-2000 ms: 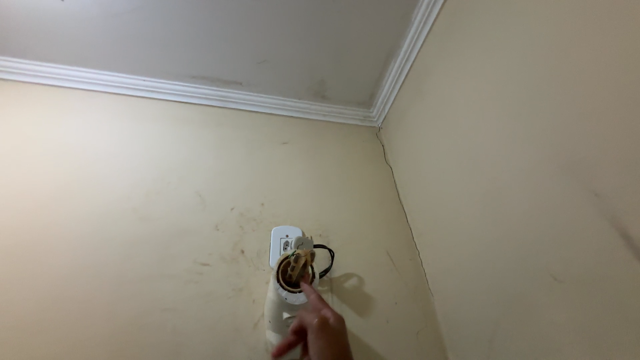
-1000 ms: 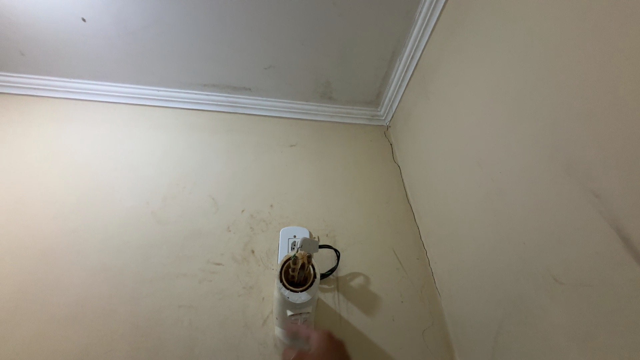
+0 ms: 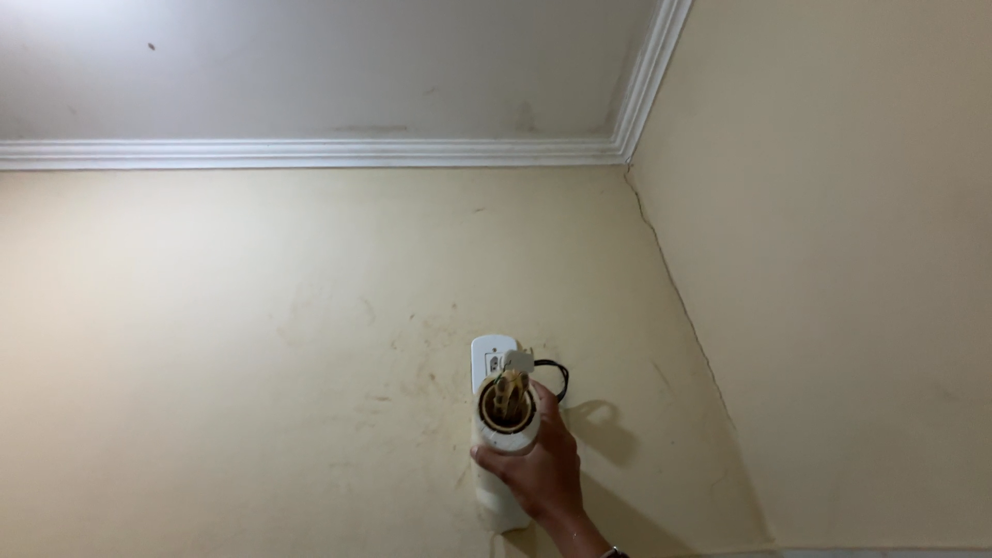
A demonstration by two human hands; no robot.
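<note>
My right hand [image 3: 542, 465] reaches up from the lower right and grips a white cylindrical device [image 3: 500, 492] near its top, with the thumb on the left side and fingers around the right. The round end of the device faces me and is uncovered, showing a dark ring and brownish inner parts [image 3: 509, 399]. Right behind it, a white plug [image 3: 518, 360] sits in front of a white wall outlet plate [image 3: 493, 349]. A black cord [image 3: 563, 380] loops out to the right of the plug. My left hand is not in view.
The beige wall [image 3: 232, 349] around the outlet bears brown smudges. A crack [image 3: 673, 283] runs down near the corner from the white crown moulding [image 3: 310, 153]. A dark spot [image 3: 151, 46] marks the ceiling.
Two seconds ago a finger of my right hand pointed at the device's uncovered end. The hand was then lower and blurred, and is now closed around the device's upper part.
</note>
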